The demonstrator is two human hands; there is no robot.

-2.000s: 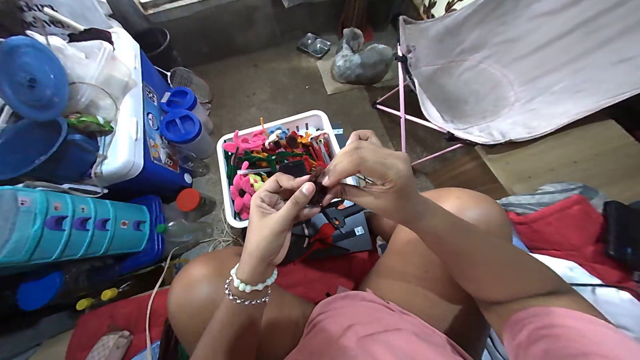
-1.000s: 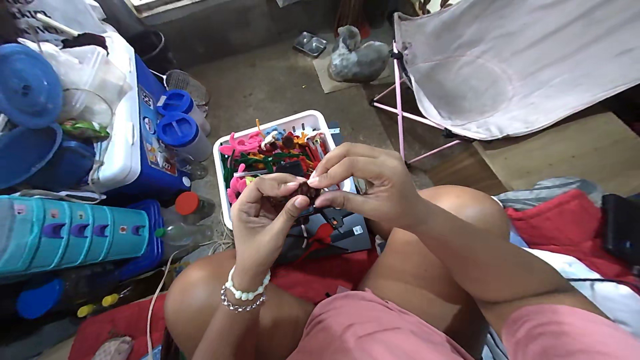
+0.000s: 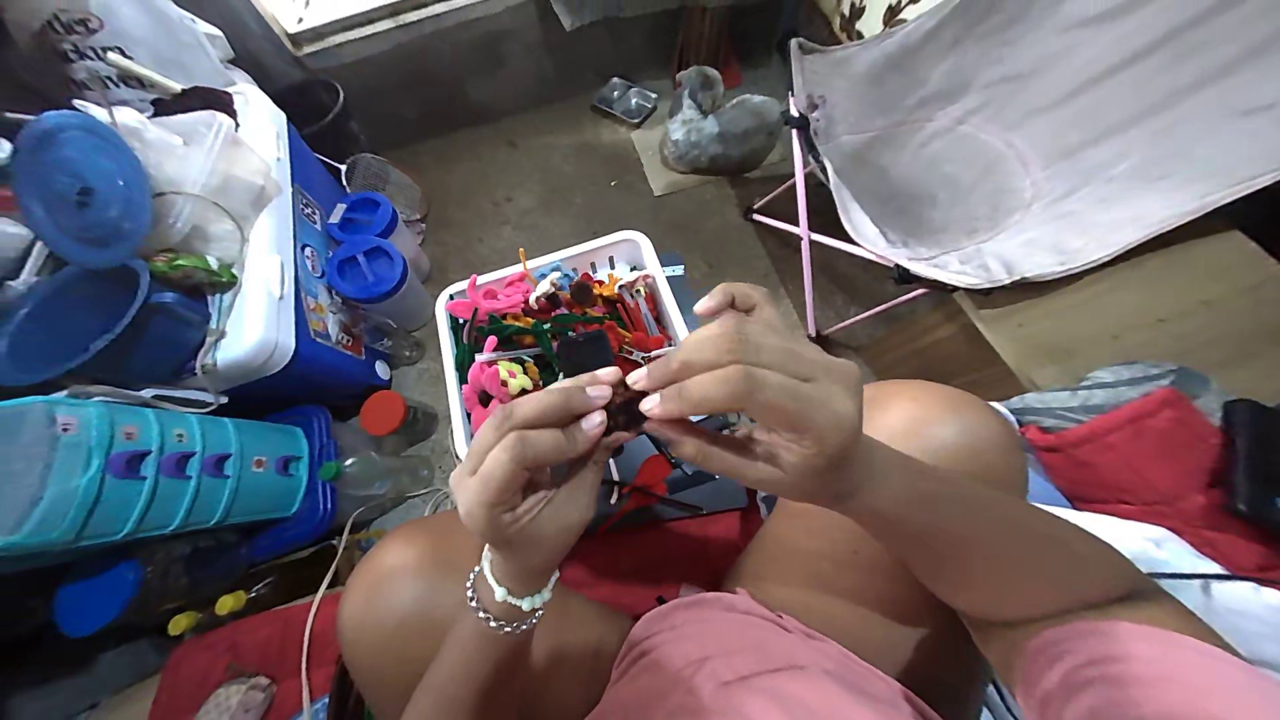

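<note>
A small dark brown fuzzy piece (image 3: 625, 408) is pinched between the fingertips of both hands. My left hand (image 3: 540, 450), with two bracelets at its wrist, grips it from the left. My right hand (image 3: 770, 400) holds it from the right with thumb and fingers. Just beyond them stands a white plastic basket (image 3: 452, 385) filled with pink, green, red and orange fuzzy pipe-cleaner pieces (image 3: 490, 295). A black object (image 3: 585, 352) lies on top of these pieces. Below the hands, a red fuzzy piece (image 3: 650, 478) rests on a dark flat surface.
At left are a blue and white cooler (image 3: 270, 340), lidded plastic containers (image 3: 368, 268), a bottle with a red cap (image 3: 385, 412) and a teal drawer unit (image 3: 210, 465). A folding chair (image 3: 900, 150) stands at upper right. Beyond the basket, a grey animal-shaped object (image 3: 720, 130) sits near a metal tray (image 3: 626, 100).
The fingers have shifted around the dark brown piece, which stays between both hands. The right hand's fingers are more extended than two seconds ago.
</note>
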